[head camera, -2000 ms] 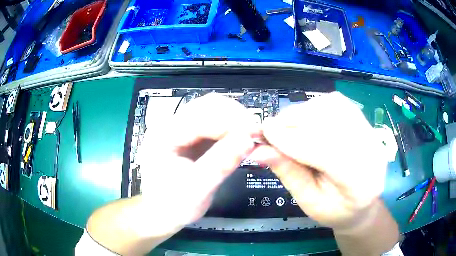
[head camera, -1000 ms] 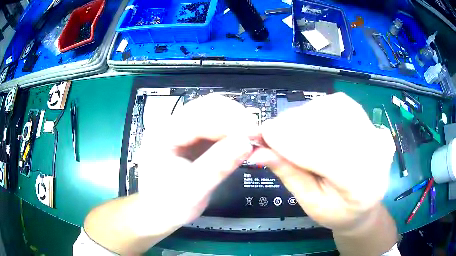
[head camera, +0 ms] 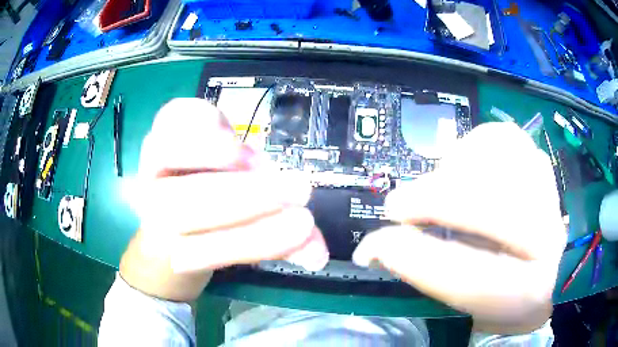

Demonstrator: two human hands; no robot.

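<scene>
The opened laptop's motherboard [head camera: 325,157] shows between my hands, with a bare square processor area. Small red and dark wires [head camera: 381,181] lie at its lower edge. The black battery [head camera: 339,203] is partly hidden by both hands. My left hand [head camera: 234,203] is over the laptop's left part, overexposed, thumb and fingers apart, with nothing seen in it. My right hand [head camera: 467,223] is over the right part, fingers curled with a dark gap between them. Whether it holds anything cannot be told. The fingertips of the two hands are apart.
Cooling fans [head camera: 70,218] and a slim dark tool [head camera: 118,135] lie on the green mat at left. Pens [head camera: 581,263] and a white round object [head camera: 610,215] are at the right edge. A red bin [head camera: 124,15] and blue trays of parts [head camera: 237,51] are behind.
My hands have parted from where their fingertips met over the board, and moved lower and outward. More of the motherboard shows. The view has shifted, so the back trays sit higher.
</scene>
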